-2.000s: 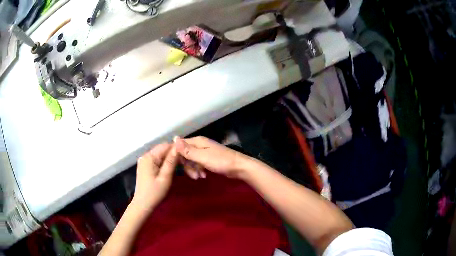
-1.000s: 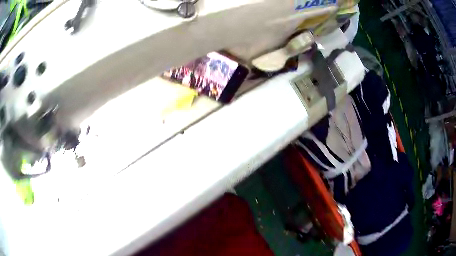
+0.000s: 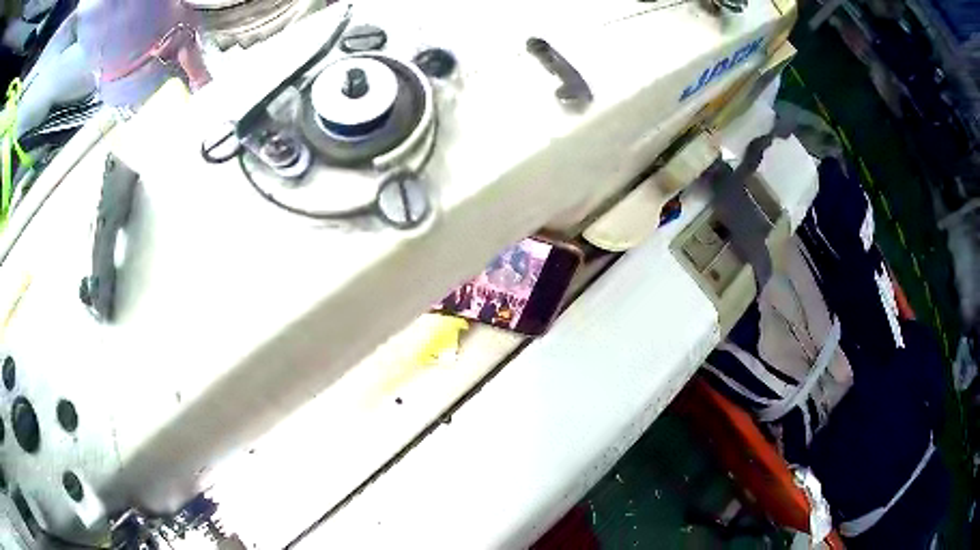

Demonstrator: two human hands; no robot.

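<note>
Neither of my hands is in the picture. Nearest in front of me is the long cream arm of the sewing machine [image 3: 322, 290], running from lower left to upper right. A round bobbin-winder-like fitting [image 3: 352, 99] with a white disc and dark centre sits on its top, with slotted screws around it. A smartphone [image 3: 523, 281] with a lit picture lies propped under the arm, beside a yellow piece [image 3: 435, 342]. The white machine table [image 3: 559, 414] runs along the near side.
An orange-red basket [image 3: 752, 451] at the right holds navy and beige bundles [image 3: 881, 408] tied with white strips. A dark strap [image 3: 746, 210] crosses a box-like fitting [image 3: 718, 252] at the table's right end. A lilac-white object [image 3: 134, 43] stands behind the machine.
The view has swung closer to the machine's top, and the round fitting has come into view. Both hands, seen together over the dark red cloth two seconds ago, have left the picture.
</note>
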